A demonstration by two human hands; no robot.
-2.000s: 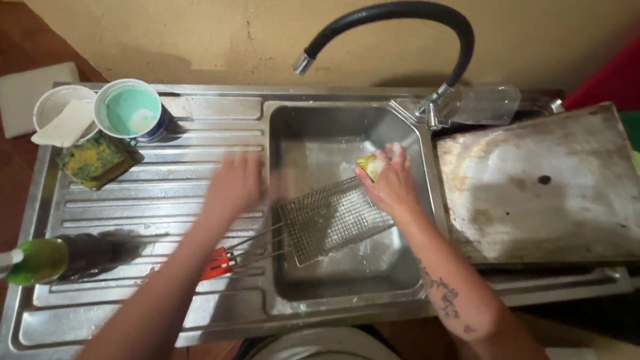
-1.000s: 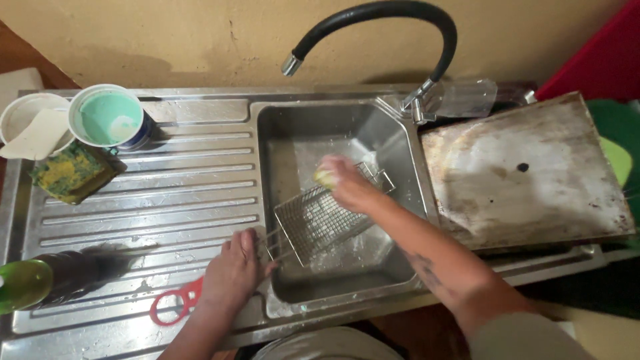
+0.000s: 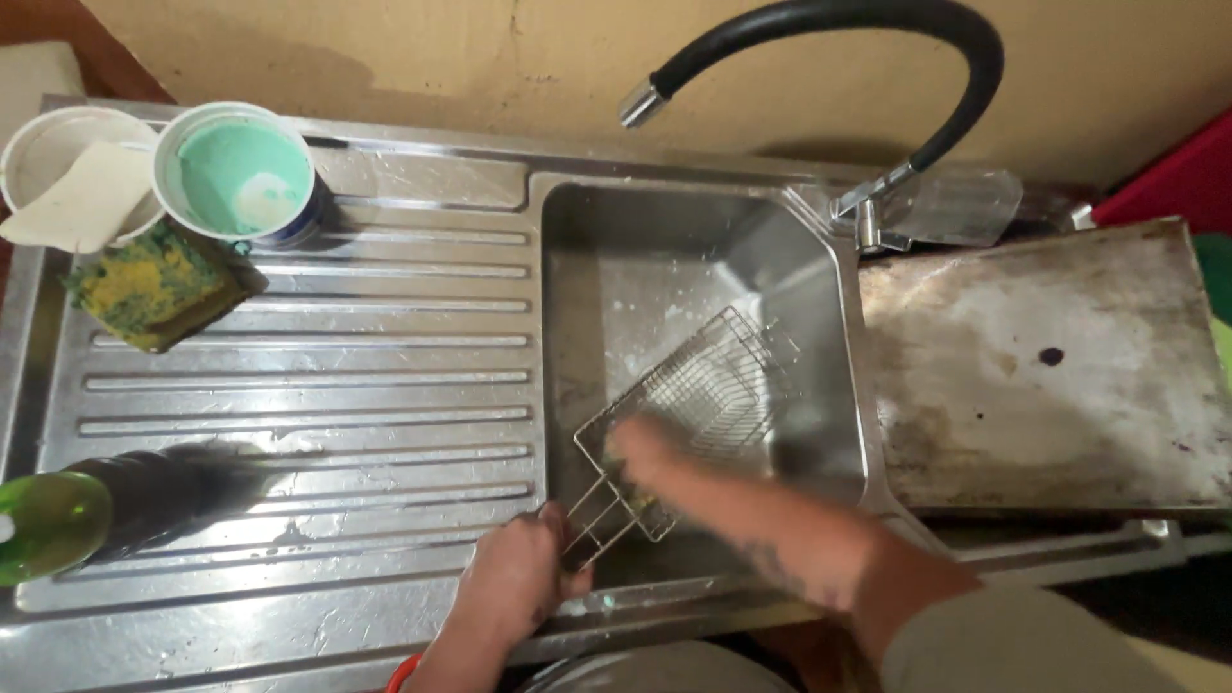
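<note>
My left hand [image 3: 525,573] grips the wire handle of a fry basket [image 3: 707,385] at the sink's near left corner. The basket lies slanted over the stainless steel sink bowl [image 3: 577,279], its mesh end toward the upper right. Blurred by motion, my right hand [image 3: 650,452] is at the mesh near the handle end. A bit of a yellowish scouring sponge [image 3: 643,496] shows under it; the fingers are mostly hidden. Part of the red handle end [image 3: 402,674] shows beside my left wrist.
A black flexible faucet [image 3: 972,77] arches over the bowl. On the ribbed drainboard are a tub of green dish paste [image 3: 226,173], a white tub [image 3: 58,135], a worn sponge [image 3: 154,284] and a green bottle [image 3: 53,529]. A stained metal tray [image 3: 1039,385] lies on the right.
My left hand, blurred over the drainboard two seconds ago, now holds the basket's handle. My right hand has moved from the basket's far end down toward its handle end.
</note>
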